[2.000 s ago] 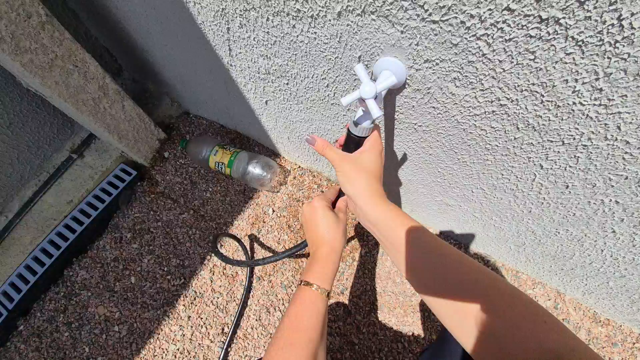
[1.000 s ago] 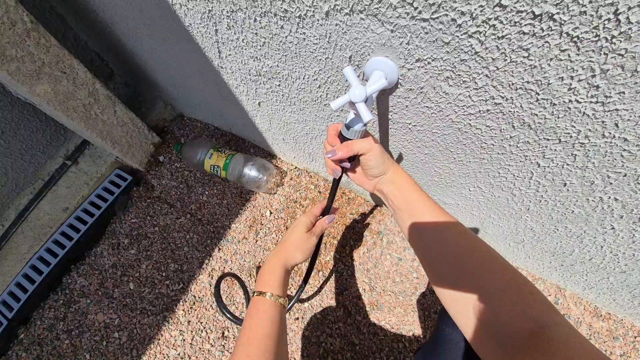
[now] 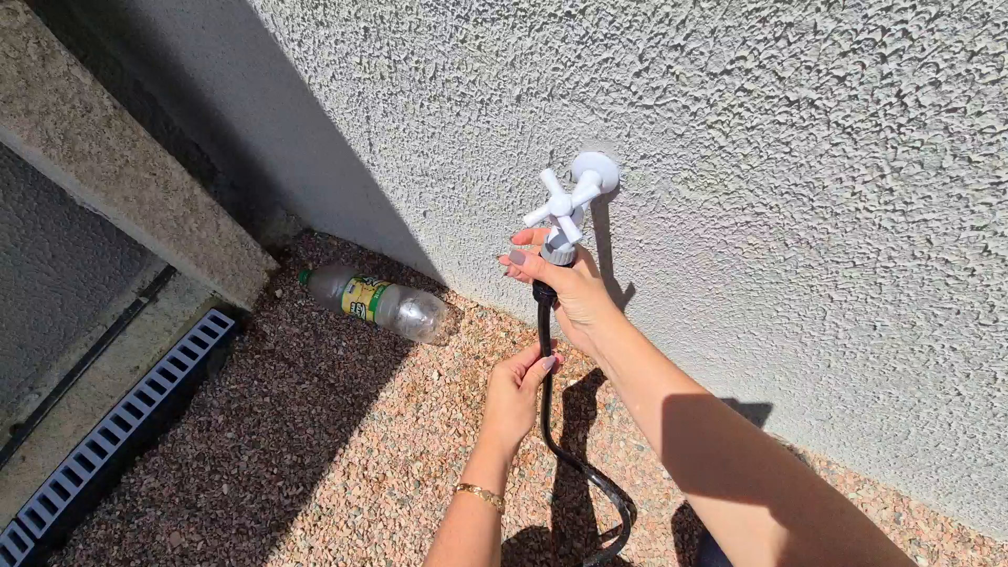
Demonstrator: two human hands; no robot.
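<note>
A white plastic tap [image 3: 561,206] with a cross handle sticks out from the wall, and a grey threaded collar [image 3: 557,250] sits at its outlet. My right hand [image 3: 573,291] is around the black connector [image 3: 543,291] just below that collar, with thumb and fingers at the collar's left side. From the connector a black hose [image 3: 546,409] hangs down and curves at the bottom of the view. Lower down, my left hand [image 3: 516,390] pinches the hose between thumb and fingers; a gold bracelet is on that wrist.
A clear plastic bottle [image 3: 409,311] with a green cap lies on the gravel [image 3: 339,441] by the rough white wall [image 3: 787,197]. A slotted drain grate [image 3: 118,429] runs along the left, near a concrete post [image 3: 134,150].
My left hand has moved lower on the hose, away from my right hand, than two seconds ago. The hose's loop has shifted from the left of my left forearm to its right.
</note>
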